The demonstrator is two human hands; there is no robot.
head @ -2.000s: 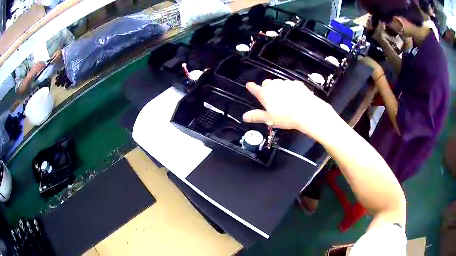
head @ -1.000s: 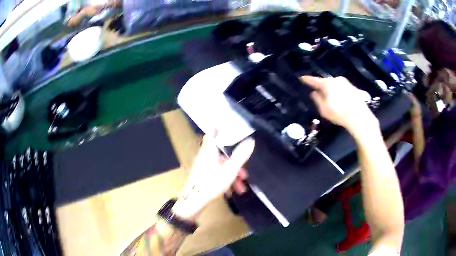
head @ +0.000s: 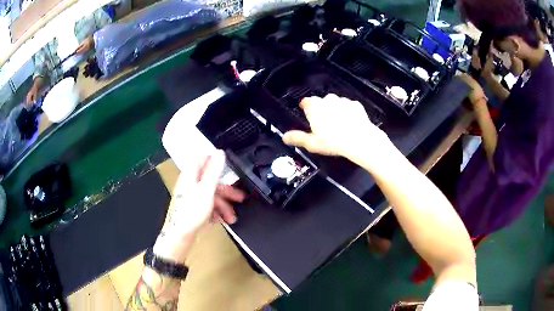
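Note:
A black rectangular housing (head: 246, 130) lies open side up on black sheets with white edges (head: 258, 261), its white disc (head: 283, 166) at the near right end. A curved white sheet (head: 182, 130) shows beside and beneath it. My left hand (head: 203, 197) is at the housing's near left edge, fingers spread; whether it touches the wall is unclear. My right hand (head: 337, 127) is over the housing's right side, thumb and forefinger apart, its thumb close to the rim; nothing shows between them.
More black housings (head: 376, 73) with white discs stand behind and right. A person in purple (head: 507, 146) is at the right. Tan cardboard (head: 209, 267) and a black mat (head: 112, 228) lie near left, with black strips (head: 30, 273) at the left edge. A bagged bundle (head: 155, 36) lies at the back.
My left hand has come into view and moved to the housing's left side. The housing has shifted left and turned, away from the housing behind it. My right hand remains above its right side.

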